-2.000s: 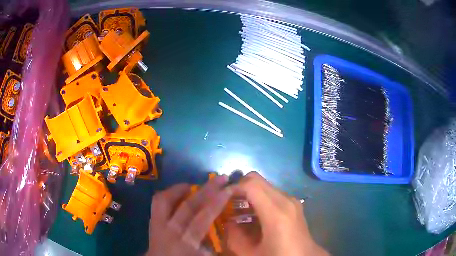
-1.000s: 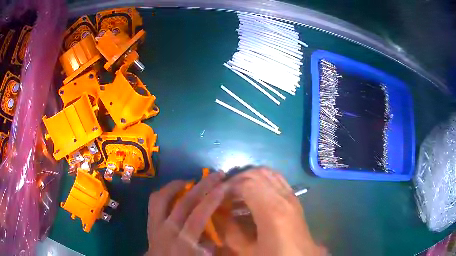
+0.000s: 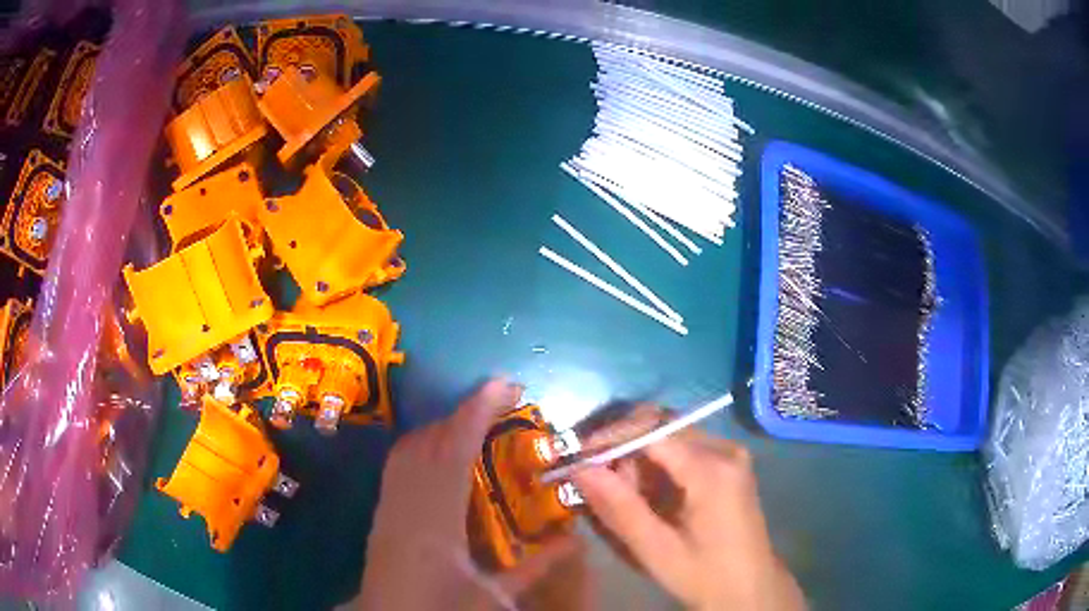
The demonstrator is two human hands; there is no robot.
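My left hand [image 3: 436,501] holds an orange connector housing [image 3: 516,507] at the bottom centre, with its silver tabs [image 3: 568,468] facing right. My right hand [image 3: 681,501] pinches a thin white sleeve [image 3: 669,427] between thumb and fingers. The sleeve slants from the housing's tab side up to the right, its lower left end at the housing between the tabs. Whether a wire runs inside the sleeve cannot be told. Part of the housing is hidden by my left hand.
A pile of orange housings [image 3: 201,292] lies left, beside a pink bag [image 3: 90,287]. White sleeves [image 3: 669,143] lie fanned at top centre, with two loose ones below. A blue tray [image 3: 961,358] of black wires stands right, next to a clear plastic bag [image 3: 1041,442]. A pale rail curves behind.
My hands have moved apart, bringing the housing's tab side into view. The white sleeve now shows along its length in my right hand. The whole view has shifted slightly.
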